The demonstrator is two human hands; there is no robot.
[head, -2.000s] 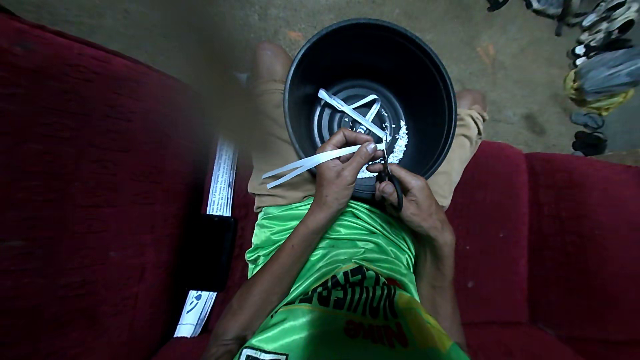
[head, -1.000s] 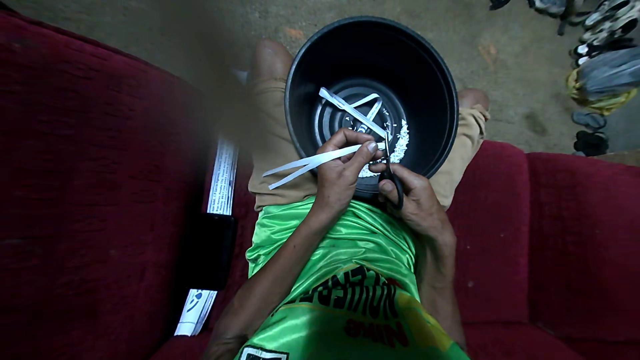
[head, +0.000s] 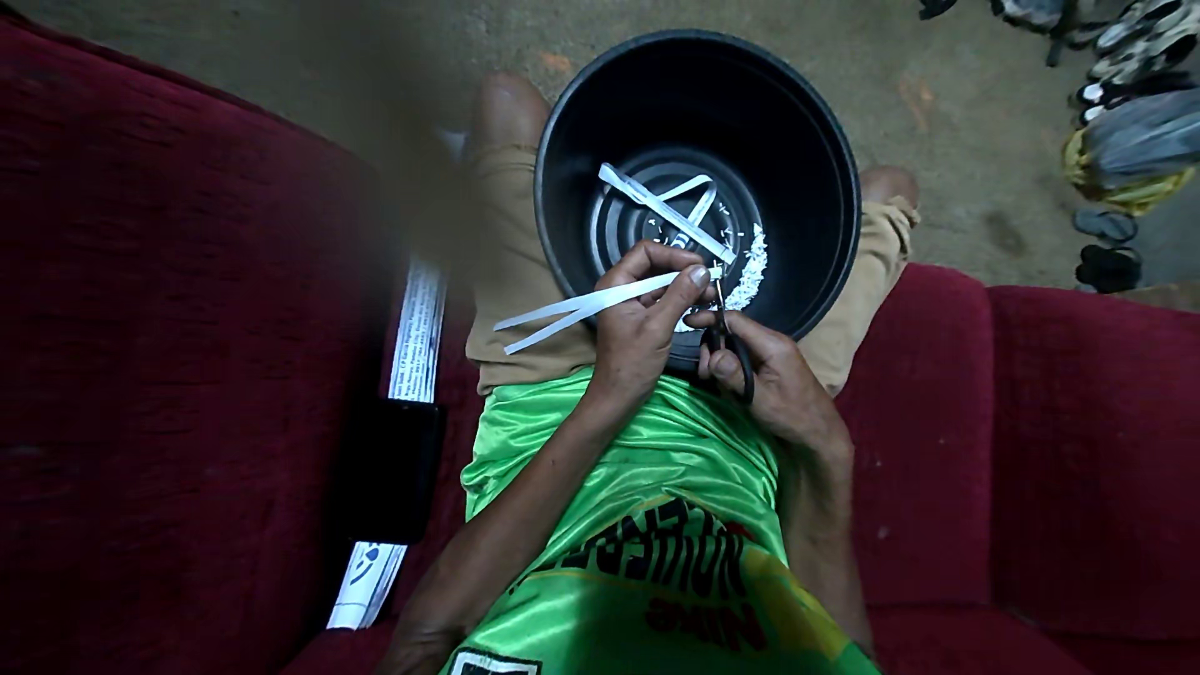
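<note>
My left hand (head: 647,314) pinches narrow white paper strips (head: 581,305) whose two long ends spread out to the left. My right hand (head: 773,370) grips a pair of scissors (head: 736,361) with dark handles, its blades at the short end of the strips beside my left fingertips. Both hands are over the near edge of a black plastic bucket (head: 816,187) held between my knees. Inside it lie folded white strips (head: 666,211) and a curved pile of small white clippings (head: 753,267). Whether the blades touch the strips is hard to tell.
Dark red upholstered seats (head: 928,431) are on both sides of me. At my left, a stack of printed paper (head: 417,337) lies partly under a black flat object (head: 398,469). Shoes (head: 1139,47), sandals (head: 1106,225) and a plastic bag (head: 1139,145) are on the floor at the far right.
</note>
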